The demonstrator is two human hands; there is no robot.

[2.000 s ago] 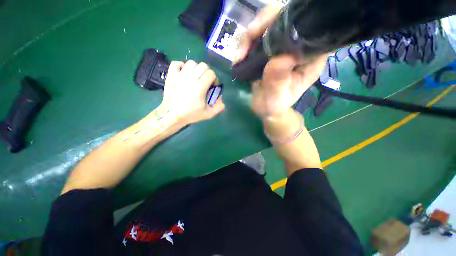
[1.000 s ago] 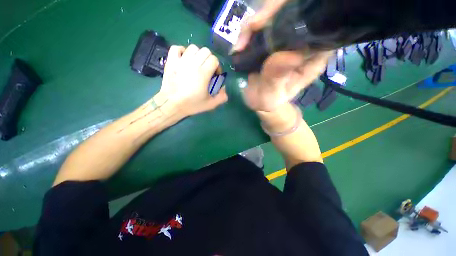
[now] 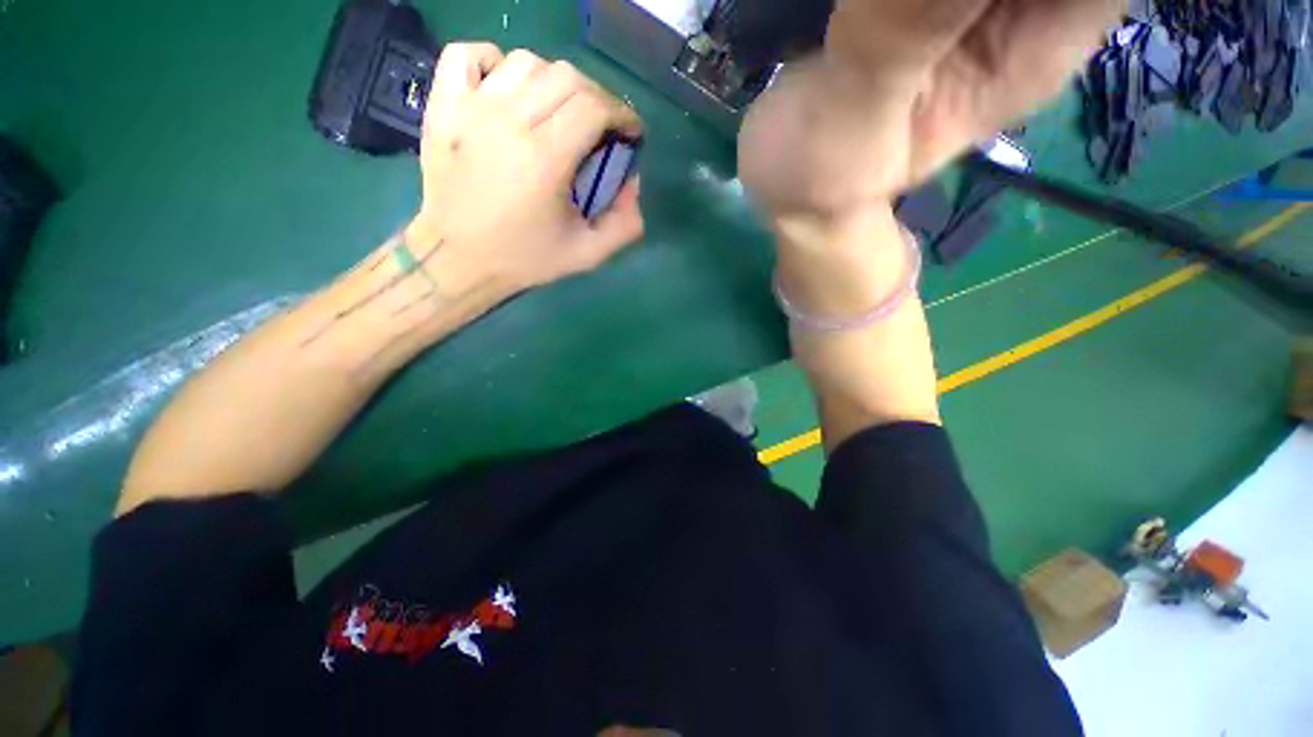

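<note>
My left hand (image 3: 511, 166) is closed around a black moulded housing (image 3: 377, 84). The wider end shows left of my knuckles, and a flat grey-black end face shows between my thumb and fingers. My right hand (image 3: 900, 123) is raised at the top, close to the camera and blurred, its upper part cut off by the edge. A dark, blurred shape (image 3: 782, 26) lies beside it over the screw feeder (image 3: 655, 46). I cannot tell whether it is the screwdriver or whether my right hand holds it. Any screw is too small to see.
Many loose dark cover plates (image 3: 1202, 72) lie at the upper right, with a few (image 3: 962, 209) nearer my right wrist. A black cable (image 3: 1138, 216) runs to the right edge. Another black housing (image 3: 17, 216) is cut off at the left. A cardboard box (image 3: 1073, 598) stands lower right.
The view has shifted, so bench items sit higher and further left. The large black screwdriver body has left the picture. My right hand has risen; my left still grips the housing.
</note>
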